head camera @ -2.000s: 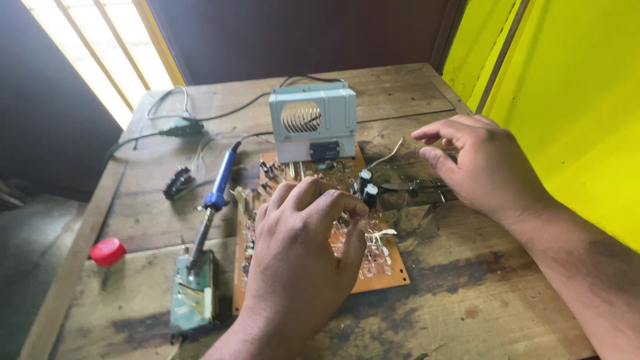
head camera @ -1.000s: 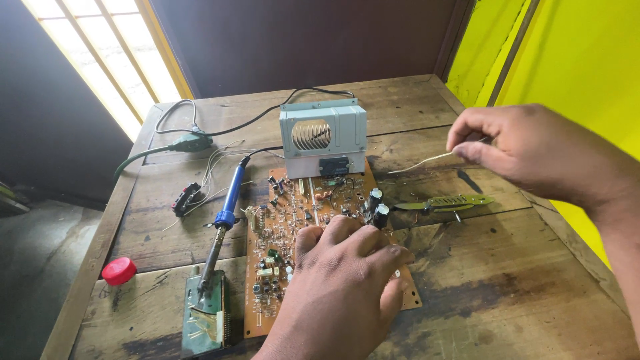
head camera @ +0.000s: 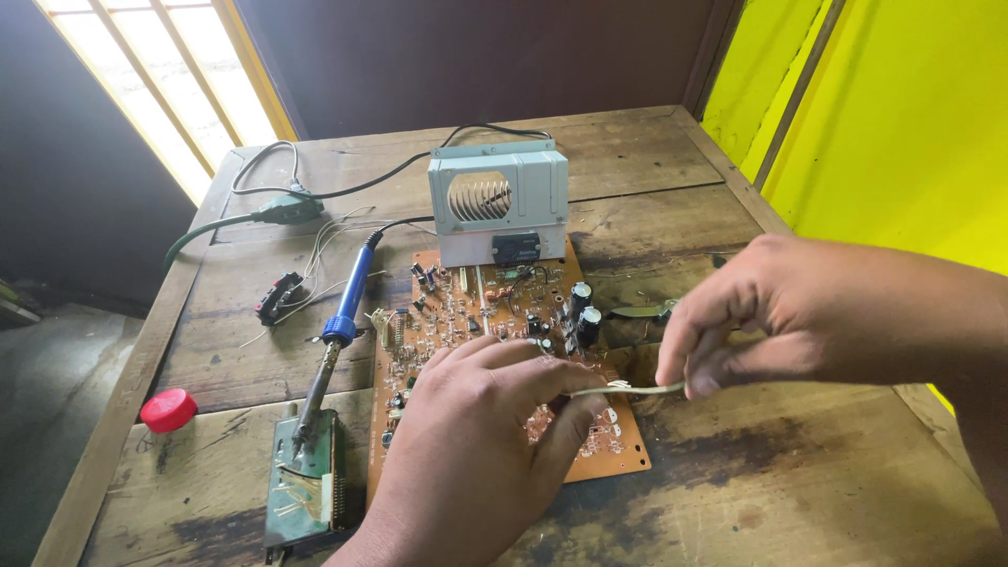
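Note:
A thin pale wire (head camera: 630, 390) is stretched between both hands above the lower right part of an orange circuit board (head camera: 622, 461). My left hand (head camera: 488, 433) pinches its left end between thumb and finger and covers much of the board. To the right of the board, my right hand (head camera: 748, 331) pinches the wire's other end. At the back of the board stands a grey-blue metal heat sink (head camera: 543, 189) with a round opening. Two black capacitors (head camera: 588, 327) rise from the board's right side.
A blue soldering iron (head camera: 354, 291) leans with its tip on a green module (head camera: 295, 504), left of the board. Farther left lie a red cap (head camera: 168, 410) and a small black part (head camera: 278, 299) with wires. A green connector (head camera: 290, 208) lies behind; a knife (head camera: 642, 311) lies partly behind my right hand.
My right hand has come left and down with the wire, which one second ago hung from that hand alone. My left thumb and finger now hold the wire's other end.

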